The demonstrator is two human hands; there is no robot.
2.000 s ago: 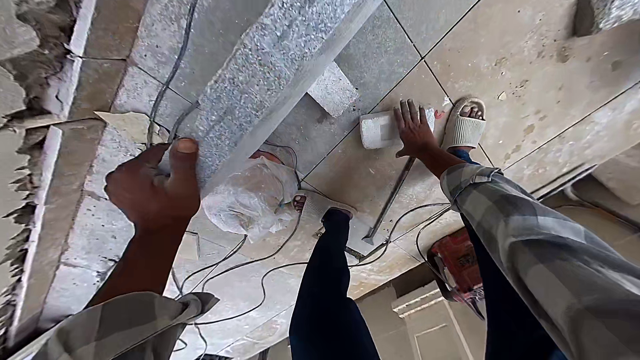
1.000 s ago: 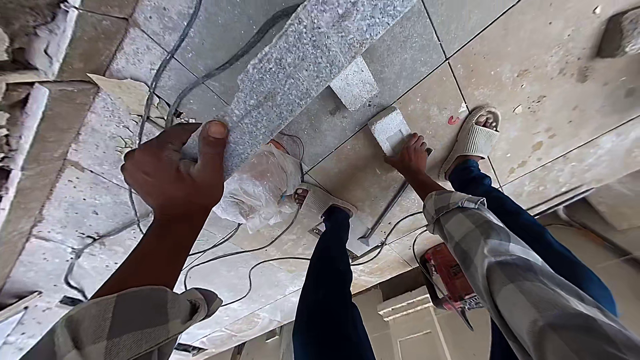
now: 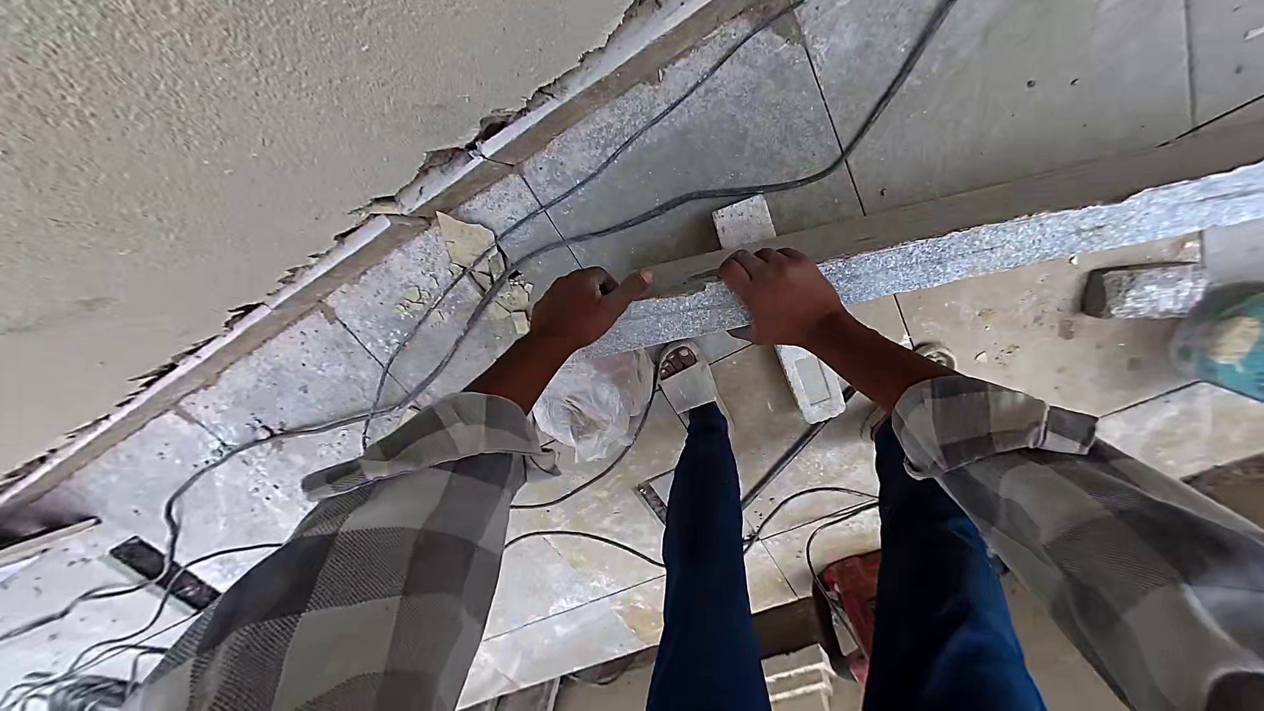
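A long granite slab (image 3: 948, 262) with a speckled face runs from the middle of the view to the right edge. My left hand (image 3: 585, 311) grips its near left end, thumb along the top edge. My right hand (image 3: 785, 296) is closed over the same slab a little farther right, fingers over its edge. Under the slab, a pale stone block (image 3: 746, 222) shows on the far side, and another block with a recessed face (image 3: 812, 383) shows on the near side. A clear plastic bag (image 3: 588, 405) lies below my left hand, beside my foot.
Black cables (image 3: 691, 193) cross the tiled floor and loop at the left. A rough wall edge (image 3: 434, 193) runs diagonally along the upper left. At the right are a stone chunk (image 3: 1145, 291) and a teal container (image 3: 1224, 341). A red tool (image 3: 854, 597) lies near my legs.
My right hand has moved from the small recessed block onto the slab. The slab now lies turned, its narrow edge upward, with my left hand still at its end. The view has shifted.
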